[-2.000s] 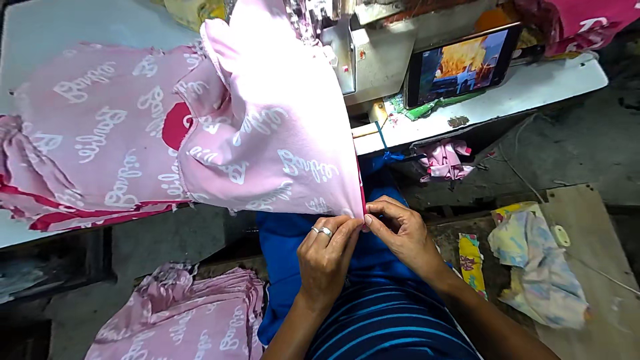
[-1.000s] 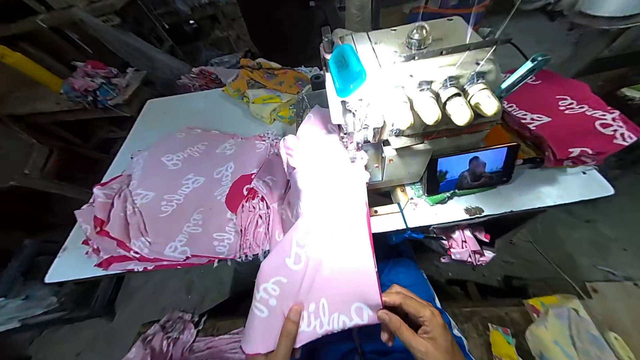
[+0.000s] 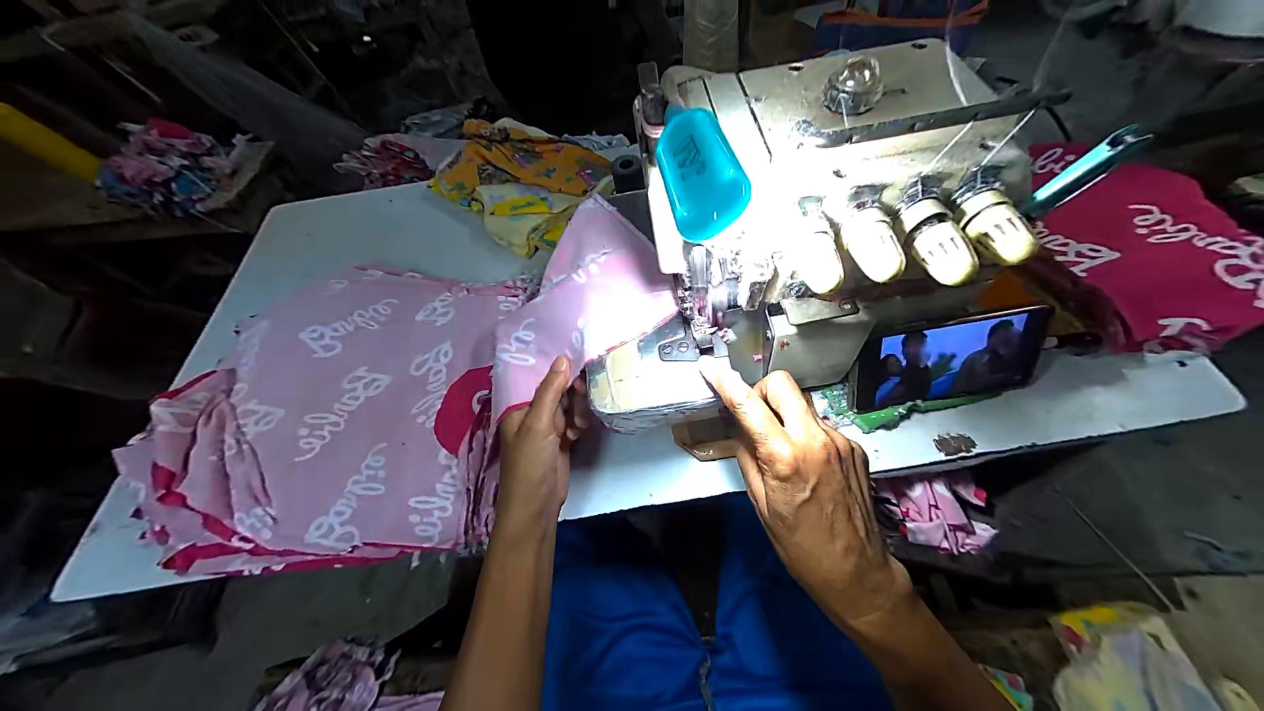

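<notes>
An overlock sewing machine [image 3: 780, 188] stands on a white table, its lamp glaring near the needle area. One pink printed fabric piece [image 3: 602, 281] reaches the left side of the presser foot [image 3: 706, 341]. My left hand [image 3: 538, 434] grips the lower left part of that piece between thumb and fingers. At the front of the presser foot is my right hand [image 3: 800, 464], index finger extended and the other fingers bent; no cloth shows in it. Left of my left hand lies a stack of pink printed fabric pieces [image 3: 336, 415] with dark pink parts.
A phone [image 3: 948, 357] leans at the machine's right front. Dark pink printed cloth [image 3: 1165, 247] lies behind it. Yellow and orange cloth [image 3: 523, 178] sits at the table's back. Scraps [image 3: 938, 509] hang below the table's front edge [image 3: 987, 449]. Several thread tensioners line the machine's front.
The pink piece, earlier stretched toward me between both hands, now lies left of the presser foot. Both hands have moved forward to the machine. My right hand has let go of the cloth edge.
</notes>
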